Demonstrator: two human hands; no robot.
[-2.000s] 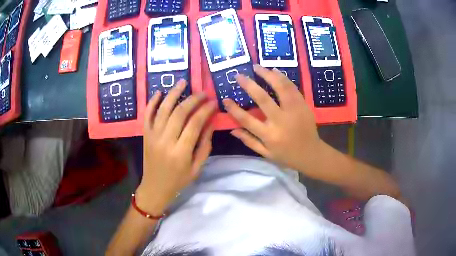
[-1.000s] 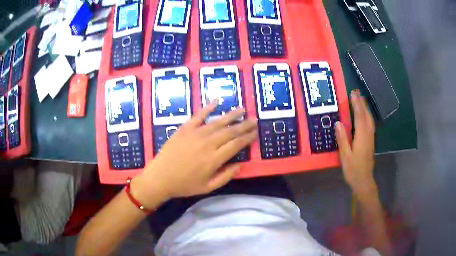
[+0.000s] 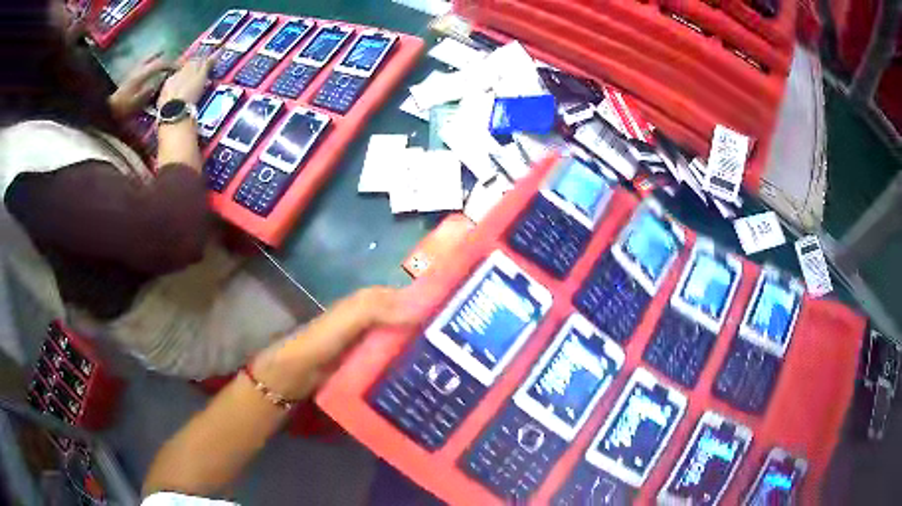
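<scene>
The red phone tray (image 3: 346,400) lies at an angle across the lower right, with two rows of keypad phones. Their screens are lit, such as the near-left phone (image 3: 490,316). The slot at the right end of the far row is empty. My left hand (image 3: 366,314) holds the tray's left edge; its fingertips are blurred or hidden. My right hand is not in view. An orange-red battery (image 3: 420,262) lies against the tray's left edge, partly covered.
White batteries (image 3: 425,180) and a blue battery (image 3: 524,115) lie in a pile beyond the tray. Stacked red trays (image 3: 633,49) stand behind. A co-worker (image 3: 109,217) sits at left, hands at another phone tray (image 3: 381,84). Loose phones (image 3: 878,371) lie at far right.
The view has swung left, and the tray now appears rotated. My left hand has gone from over the middle phone to the tray's left edge. My right hand has left the picture.
</scene>
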